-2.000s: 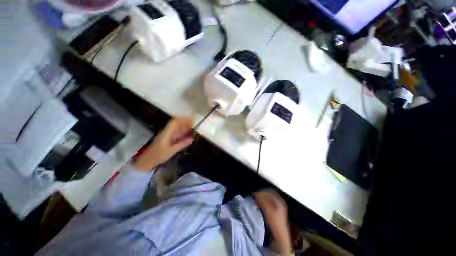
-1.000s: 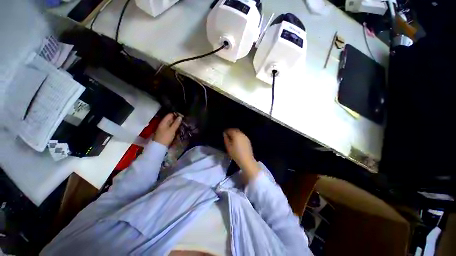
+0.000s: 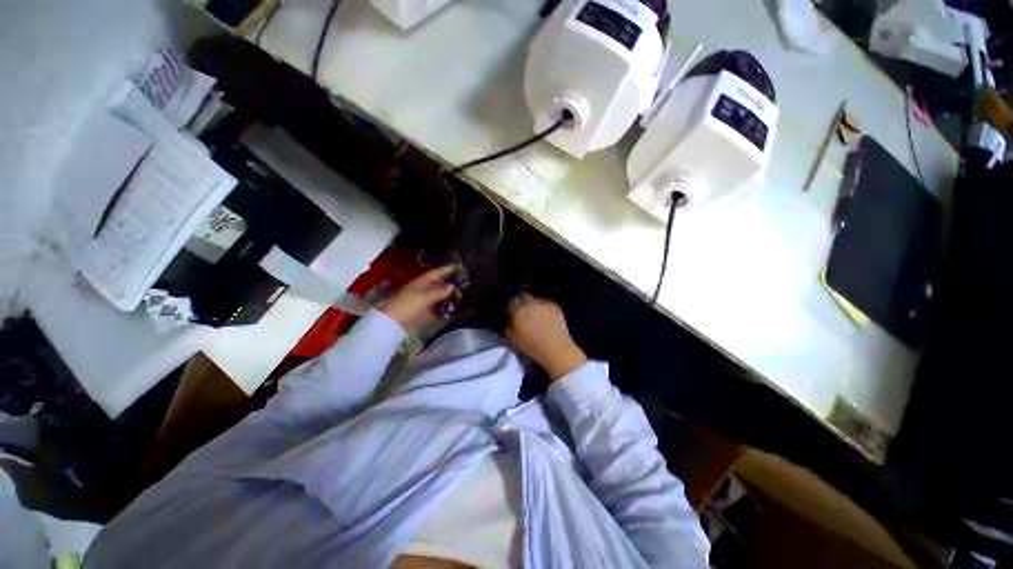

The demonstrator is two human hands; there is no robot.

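My left hand (image 3: pixel 424 298) is below the bench edge, above my lap, with its fingers closed around a small dark thing, likely a cable end or connector. My right hand (image 3: pixel 540 329) is just right of it, fingers curled; whether it holds anything is hidden. Two white PTZ dome cameras stand on the bench, one at top centre (image 3: pixel 590 69) and one to its right (image 3: pixel 702 139). A black lead (image 3: pixel 511 149) runs from the first over the bench edge. Another black lead (image 3: pixel 664 256) hangs from the second.
The white bench (image 3: pixel 766 291) crosses from upper left to lower right. A black mouse pad (image 3: pixel 885 241) lies at its right. Printed paper sheets (image 3: pixel 159 220) rest on a black device at left. An open cardboard carton (image 3: pixel 828 506) stands at lower right. A red thing shows beside my left hand.
My left hand has left the first camera's lead, dropped below the bench edge and taken a small dark thing. My right hand has come up beside it. The view has shifted.
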